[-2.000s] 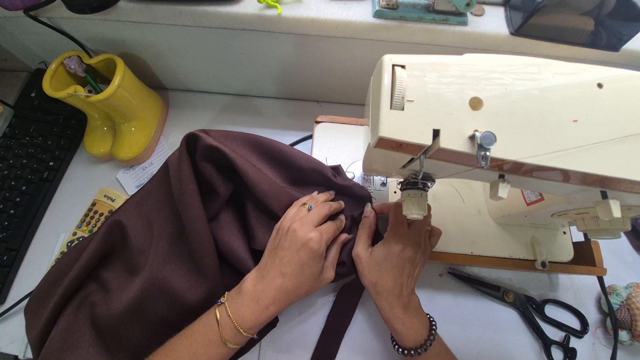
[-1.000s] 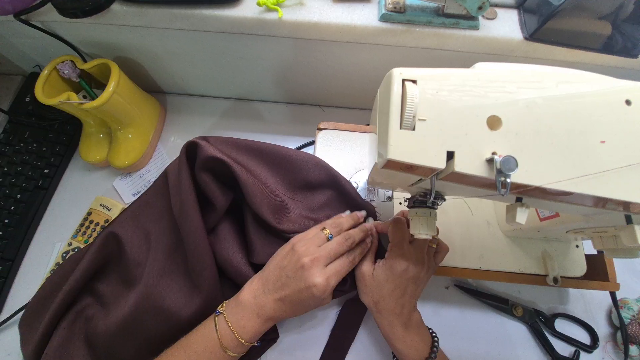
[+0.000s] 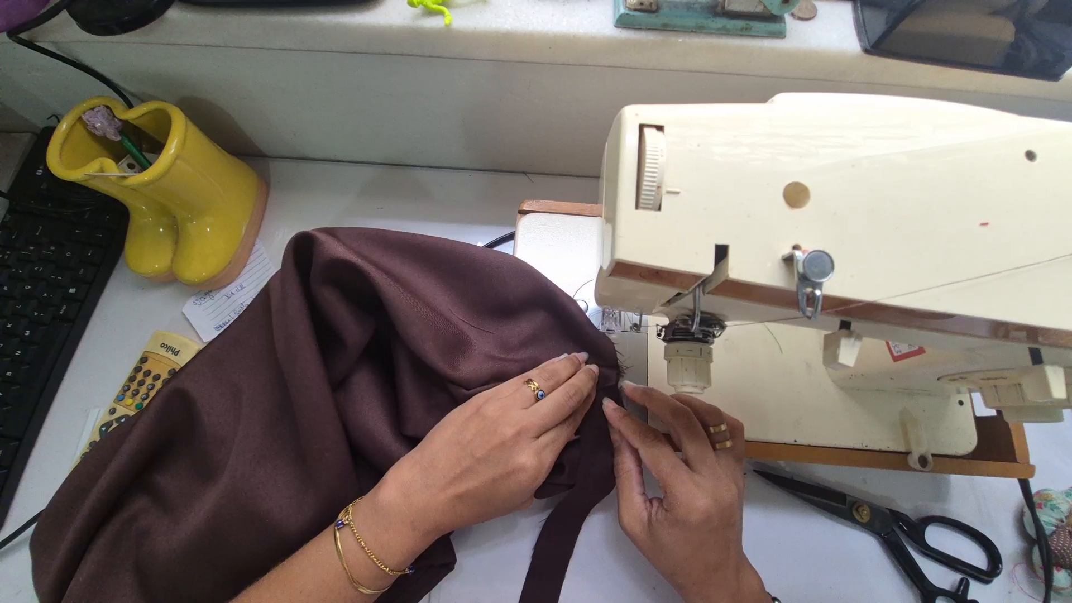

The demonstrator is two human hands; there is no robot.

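Observation:
Dark brown fabric [image 3: 394, 335] lies in folds across the table, its frayed edge by the needle area of a cream sewing machine [image 3: 804, 193]. My left hand [image 3: 502, 427], wearing a ring and gold bracelets, rests flat on the fabric near that edge. A narrow strip of the same cloth [image 3: 561, 536] hangs down from there between my hands. My right hand [image 3: 687, 469] is at the strip's right side, fingertips at its edge and fingers partly curled; whether they pinch it cannot be told. The presser foot is partly hidden behind the machine head.
Black-handled scissors [image 3: 879, 519] lie below the machine's wooden base [image 3: 888, 459]. At the left are a yellow boot-shaped pot [image 3: 201, 201], a black keyboard [image 3: 59, 251], a Philco remote control [image 3: 151, 377] and a paper with writing [image 3: 230, 293]. A pincushion [image 3: 1051, 519] is at the right edge.
My right hand has moved down, away from the machine's needle area, and its fingers are more spread. The fabric edge and strip between my hands show more now.

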